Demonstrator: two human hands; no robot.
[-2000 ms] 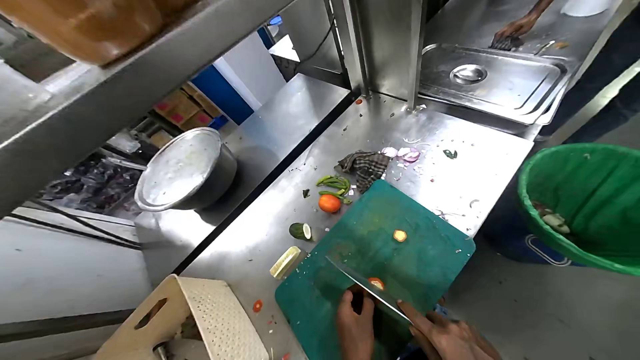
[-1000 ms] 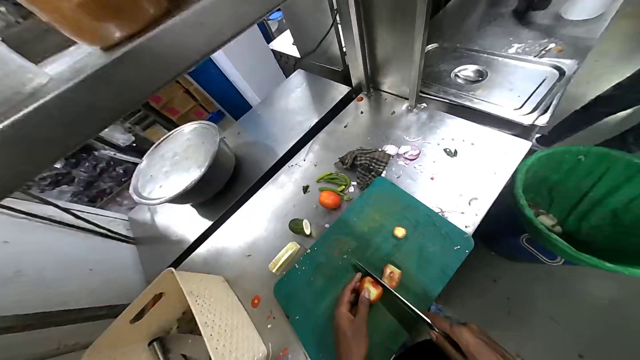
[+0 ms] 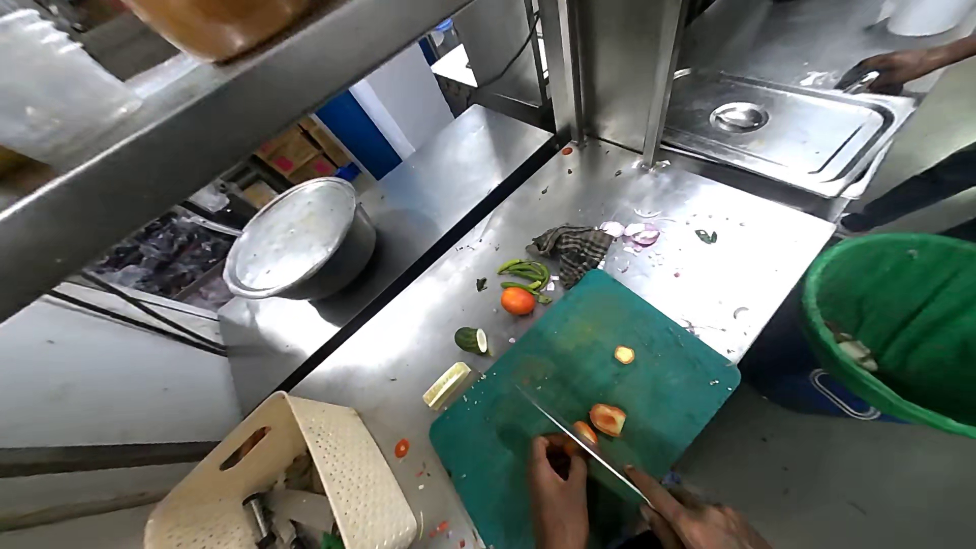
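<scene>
A green cutting board [image 3: 549,358] lies on the steel counter. My left hand [image 3: 560,488] holds a piece of tomato [image 3: 583,435] against the board with its fingertips. My right hand [image 3: 694,511] grips a kitchen knife [image 3: 587,446], whose blade crosses over that tomato, its tip pointing up and left. Beside the blade rests a hollowed tomato half [image 3: 608,419]. Farther up the board is a small pale round slice [image 3: 624,354]. Off the board's left edge are a whole tomato [image 3: 518,300], green chillies [image 3: 526,271], a cut cucumber end [image 3: 471,340] and a pale cucumber piece [image 3: 447,385].
A checked cloth [image 3: 583,248] and onion pieces [image 3: 640,233] lie beyond the board. A perforated plastic basket [image 3: 358,465] stands at lower left, a metal pot [image 3: 354,252] behind it. At right is a green-lined bin [image 3: 900,305]; another person's hand [image 3: 888,72] is near a lidded steel pan [image 3: 785,126].
One second ago the knife was beside the tomato in my left hand; now its blade lies over the piece. The other person's hand has come back into view at the upper right.
</scene>
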